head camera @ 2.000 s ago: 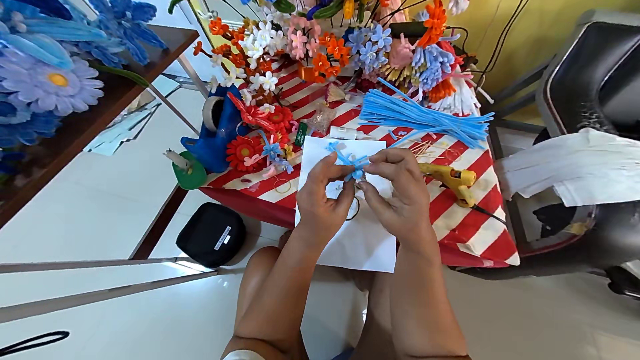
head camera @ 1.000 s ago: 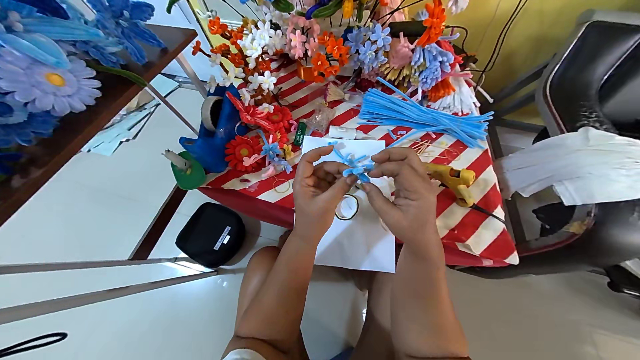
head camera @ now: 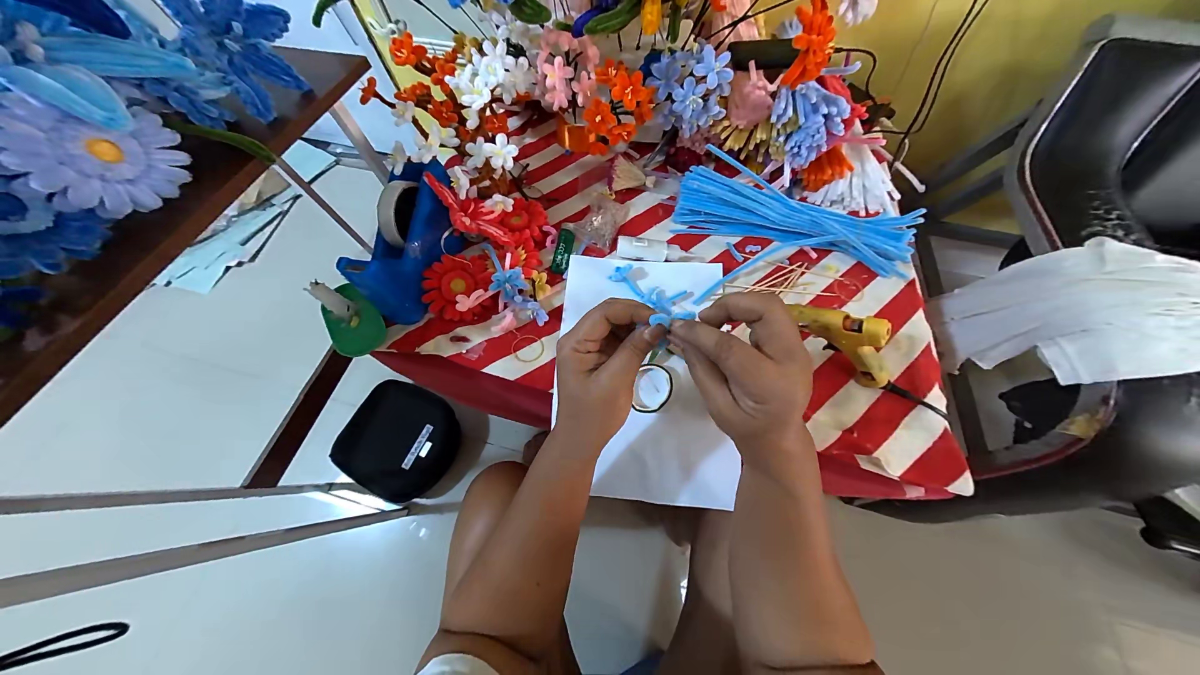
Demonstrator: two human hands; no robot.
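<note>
A small light-blue pipe-cleaner piece with looped petals is pinched between the fingertips of my left hand and my right hand. Both hands are over a sheet of white paper on the table. On the paper, between my wrists, lies a dark-rimmed ring. Behind the hands, a bundle of blue pipe cleaners rests on the striped cloth. A yellow glue gun lies right of my right hand. My fingers hide part of the blue piece.
A blue tape dispenser and a green holder stand at the left. Red pipe-cleaner flowers lie beside them, near a white tube. Many flowers crowd the table's back. A black case is below left; a black chair stands right.
Both hands keep hold of the blue piece, which has turned somewhat between the fingertips. The ring on the paper shows more fully than in the earliest frame, where the hands partly covered it.
</note>
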